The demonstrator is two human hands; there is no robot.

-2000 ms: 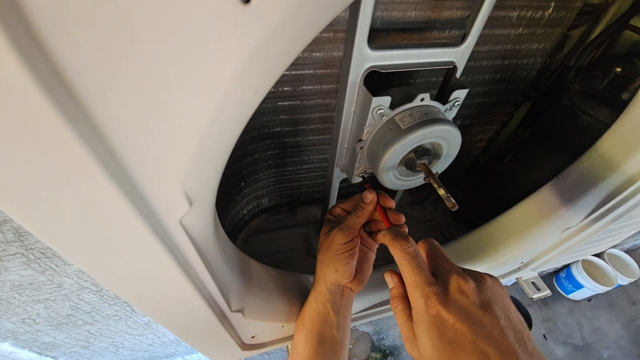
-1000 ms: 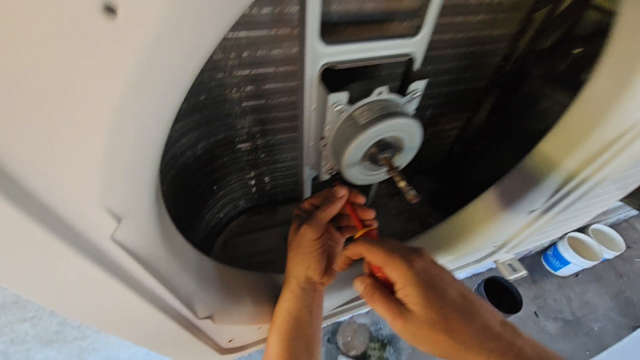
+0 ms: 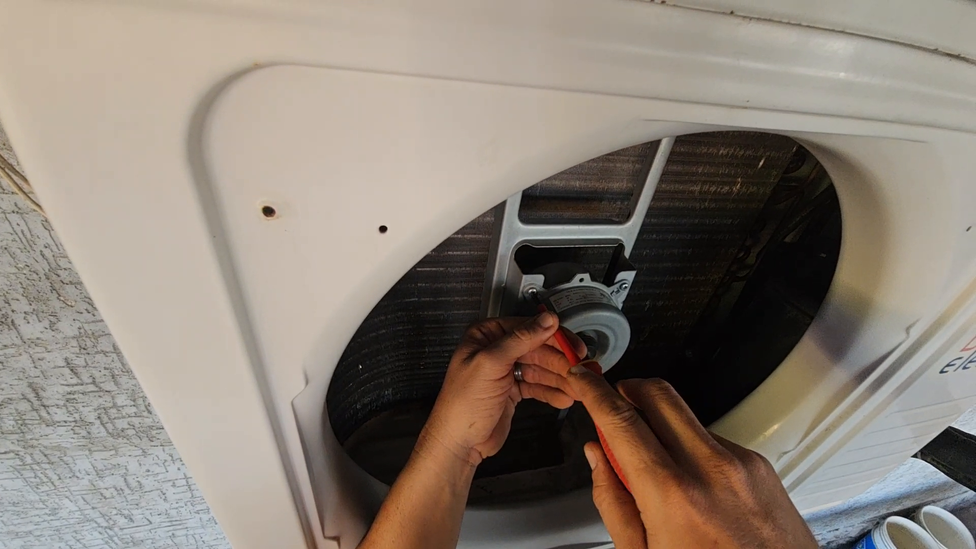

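A red screwdriver (image 3: 566,345) reaches up to the upper left mounting screw (image 3: 531,293) of a round silver fan motor (image 3: 595,316). My left hand (image 3: 507,374), with a ring on one finger, pinches the red shaft near the tip. My right hand (image 3: 671,450) grips the handle from below right. The motor sits on a grey metal bracket (image 3: 572,231) inside the round opening of an air conditioner's outdoor unit. Another screw (image 3: 624,285) shows at the motor's upper right. My hands partly cover the motor's lower left side and shaft.
The white front panel (image 3: 335,168) surrounds the opening, with its rim (image 3: 770,427) close to my right hand. Finned coil (image 3: 709,206) stands behind the bracket. A rough textured wall (image 3: 99,404) is at left. White tubs (image 3: 898,534) stand at lower right.
The screwdriver and both hands have moved from the motor's lower left side up to its upper left mounting screw. The view has shifted and now shows more of the upper panel.
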